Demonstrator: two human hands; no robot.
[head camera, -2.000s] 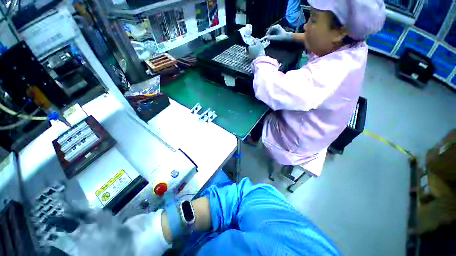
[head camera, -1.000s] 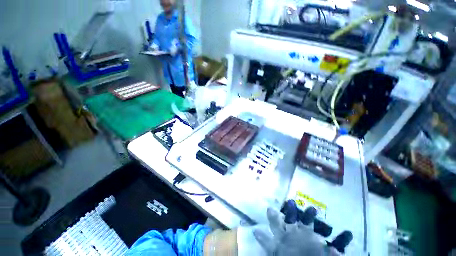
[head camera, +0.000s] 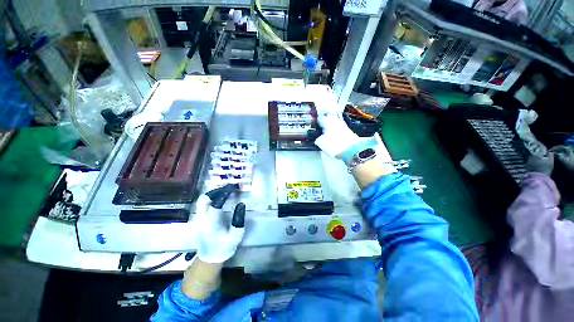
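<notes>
The right-hand fixture (head camera: 274, 133), a dark red-brown framed plate, holds several white strip parts in its slots. My right hand (head camera: 337, 138), in a white glove with dark fingertips, is at the fixture's right edge; whether its fingers grip anything is hidden. Several loose strip parts (head camera: 231, 165) with black squares lie in a column on the machine table between the fixtures. My left hand (head camera: 219, 227), gloved with black fingertips, is at the near end of that column, thumb and finger apart, holding nothing visible. The left-hand fixture (head camera: 165, 154) has long grooves with no strips seen in them.
The emergency stop (head camera: 338, 231) and round buttons are on the front panel. A yellowish hose (head camera: 277, 39) hangs above the table. A black tray (head camera: 75, 299) with a few strips is low left. A person in pink (head camera: 541, 233) works at the right bench beside another parts tray.
The view has swung from the right bench to the left, then centred on the machine. Both hands now show, the right at the right-hand fixture, the left by the loose strips.
</notes>
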